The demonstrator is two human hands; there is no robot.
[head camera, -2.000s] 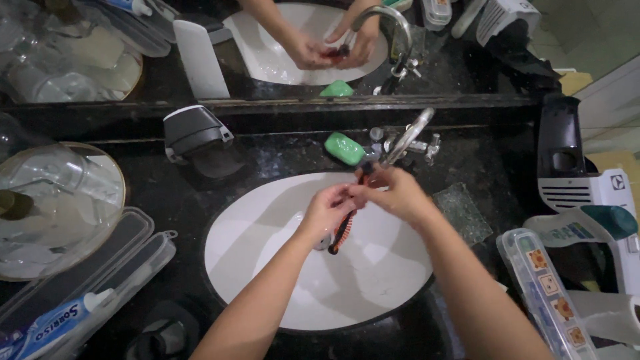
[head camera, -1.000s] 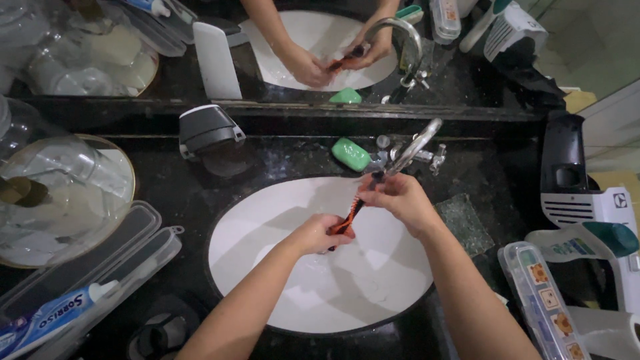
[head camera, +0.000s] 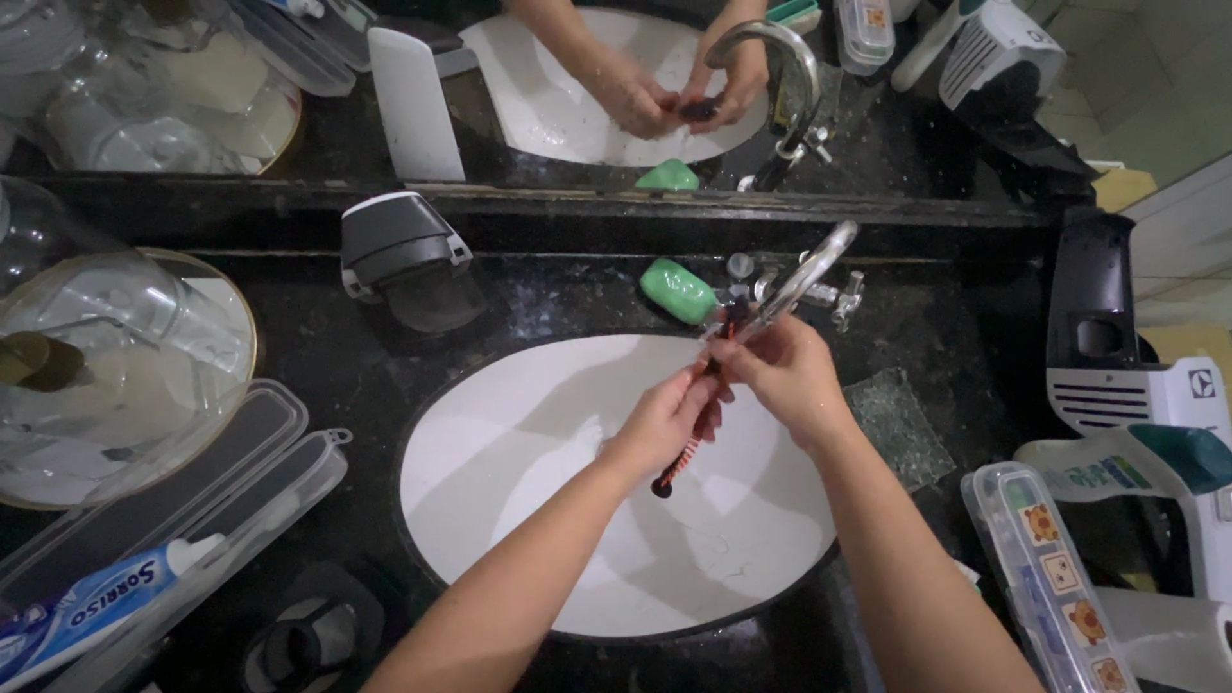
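A slim dark brush with red bristles (head camera: 681, 460) slants over the white oval sink (head camera: 462, 481), its bristled end pointing down and left. My left hand (head camera: 674, 409) grips its middle. My right hand (head camera: 775, 361) holds its upper part just under the spout of the chrome faucet (head camera: 804, 274), where water seems to run over it. My fingers partly hide the brush. Beside the upper end, a green soap bar (head camera: 678, 290) lies on the black stone counter. Both hands also show in the mirror.
At left are a round tray (head camera: 252, 337) with clear containers, an open clear plastic case (head camera: 289, 481) and a toothpaste tube (head camera: 106, 602). A grey-and-white appliance part (head camera: 404, 250) stands behind the sink. At right lie a glass square (head camera: 897, 428), a decorated plastic case (head camera: 1044, 577) and a spray bottle (head camera: 1107, 467).
My left hand has moved up along the brush, closer to my right hand. More of the brush's lower end now shows below my left hand than one second ago.
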